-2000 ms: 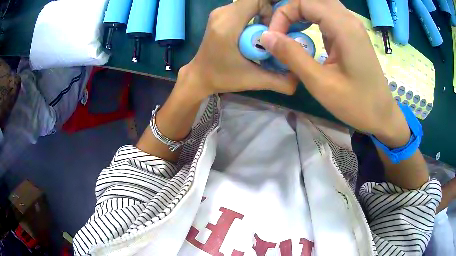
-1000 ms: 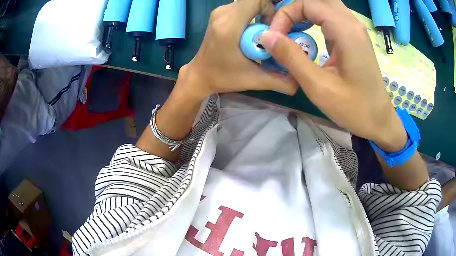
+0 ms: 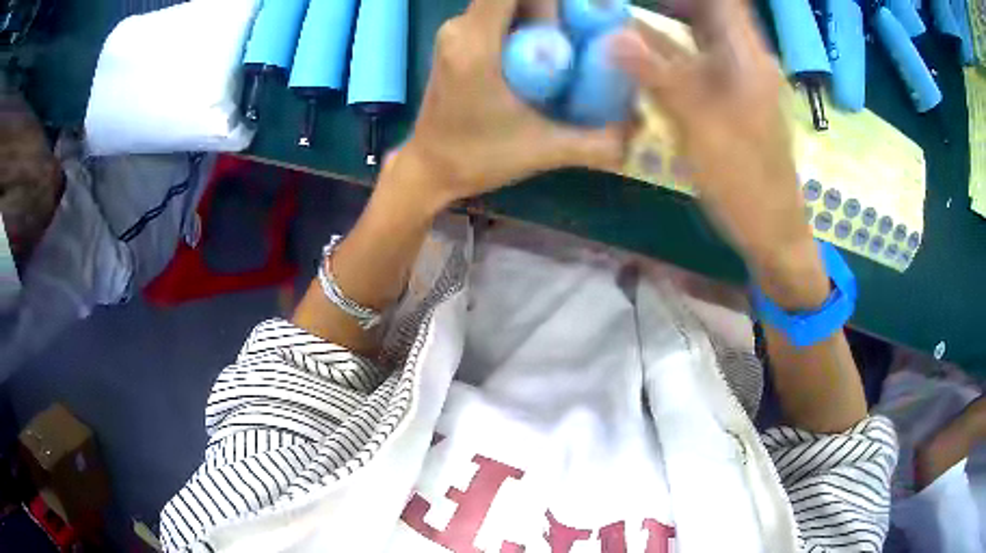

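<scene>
My left hand (image 3: pixel 465 119) is closed around three light-blue cylindrical units (image 3: pixel 537 63), their round end faces turned toward me. The near left face shows a small round mark; the others are blurred. My right hand (image 3: pixel 724 119) is blurred, with its fingers beside the right unit; whether it touches the unit or holds a label cannot be told. A pale-yellow label sheet (image 3: pixel 865 162) with rows of grey dots lies on the table, partly behind my right hand.
Blue units (image 3: pixel 378 54) lie in a row at the left, black ends toward me. More blue units (image 3: pixel 849 54) lie at the far right. A white soft pad (image 3: pixel 168 81) lies at the left table edge. Another yellow sheet (image 3: pixel 977 140) is at the right rim. A person's arm (image 3: pixel 951 437) shows lower right.
My right hand has moved off the left unit's face, with its wrist shifted left, and is now blurred beside the right unit. The three units have shifted slightly in my left hand, and a third end face shows more.
</scene>
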